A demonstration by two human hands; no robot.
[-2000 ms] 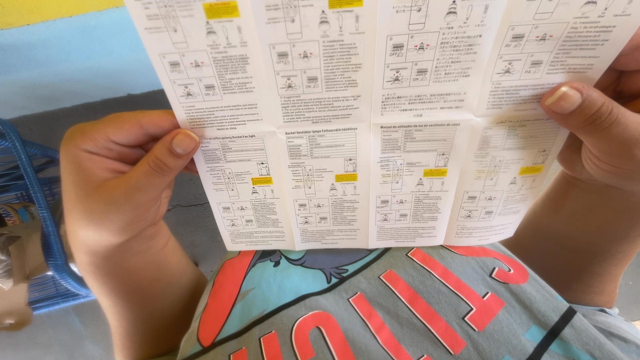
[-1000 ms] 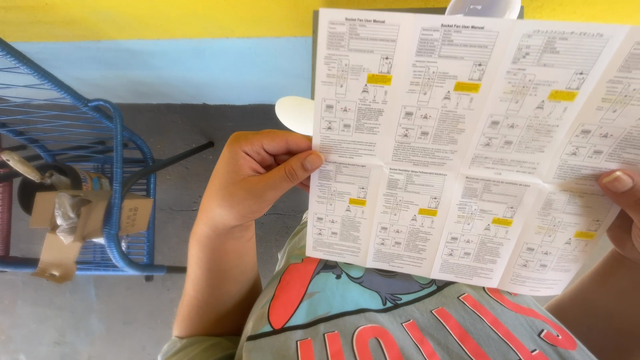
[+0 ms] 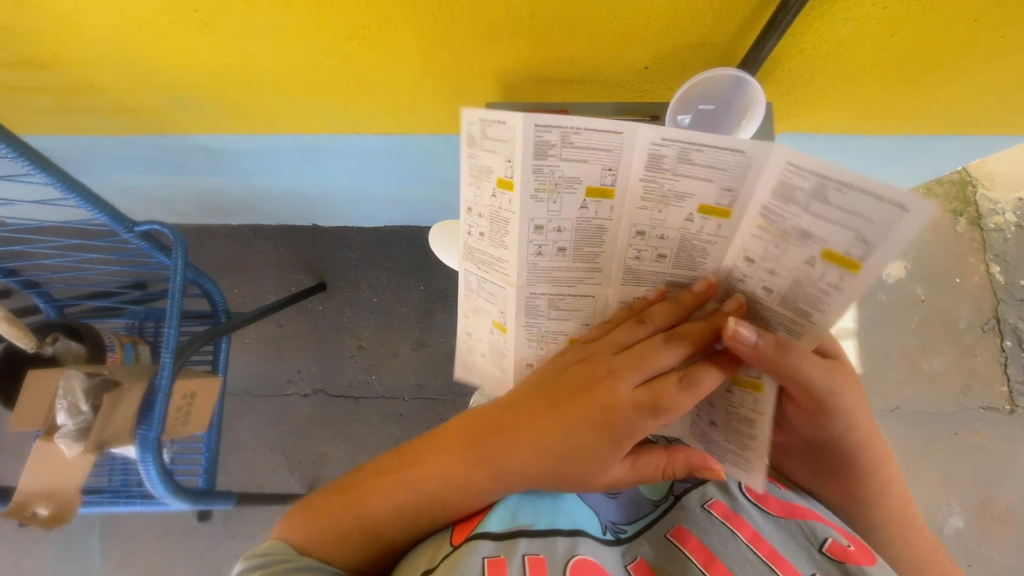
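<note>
A creased paper instruction sheet (image 3: 574, 208), printed with text, diagrams and yellow boxes, spreads in front of me with its upper panels fanned out. Across its lower middle lies my left hand (image 3: 632, 384), fingers stretched flat over the panels, thumb below. My right hand (image 3: 808, 384) grips the lower right part, its thumb on the printed face beside my left fingertips and its other fingers hidden behind the paper.
At the left, a blue corded chair (image 3: 164, 448) holds an opened cardboard box (image 3: 120, 408) with clear plastic and a dark bowl (image 3: 24, 376). A white bowl (image 3: 716, 104) rests on a grey surface (image 3: 640, 110) by the yellow wall.
My left hand has let go of the sheet's left edge and moved right across its front. The two hands are now close together, and the sheet's right-hand panels are bent.
</note>
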